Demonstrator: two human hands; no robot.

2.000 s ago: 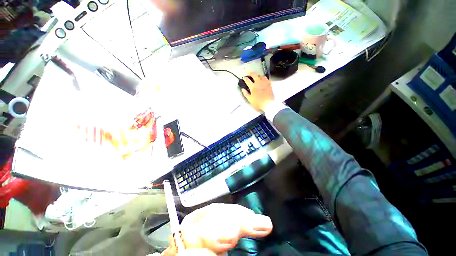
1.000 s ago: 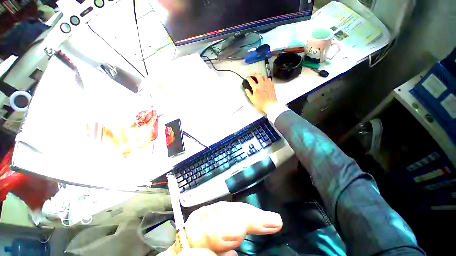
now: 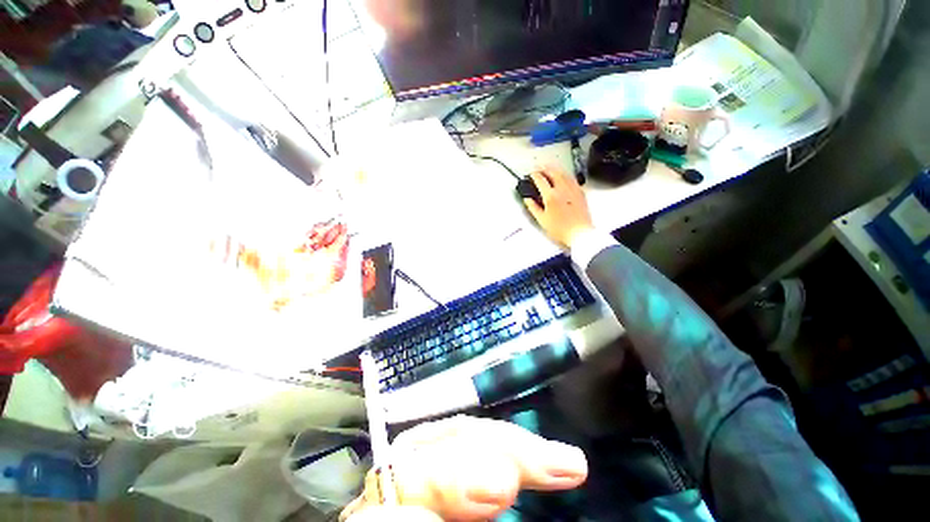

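My right hand rests over the small black mouse, its fingers on top. My left hand is large and overexposed at the bottom, in front of the keyboard's lower left. It holds a thin white stick, cigarette-like, upright with a brownish lower end at the fingers. The black keyboard lies at the desk's front edge, a dark pad on its near side. A black smartphone with a red picture lies left of it.
A monitor stands at the back. A round black cup, a pale pink mug and a blue object are beyond the mouse. An orange-red patterned patch lies left of the phone. White cables hang at left.
The camera view has turned a little, so the desk and its things sit further right and slightly lower. My right hand stays on the mouse and my left hand still holds the white stick.
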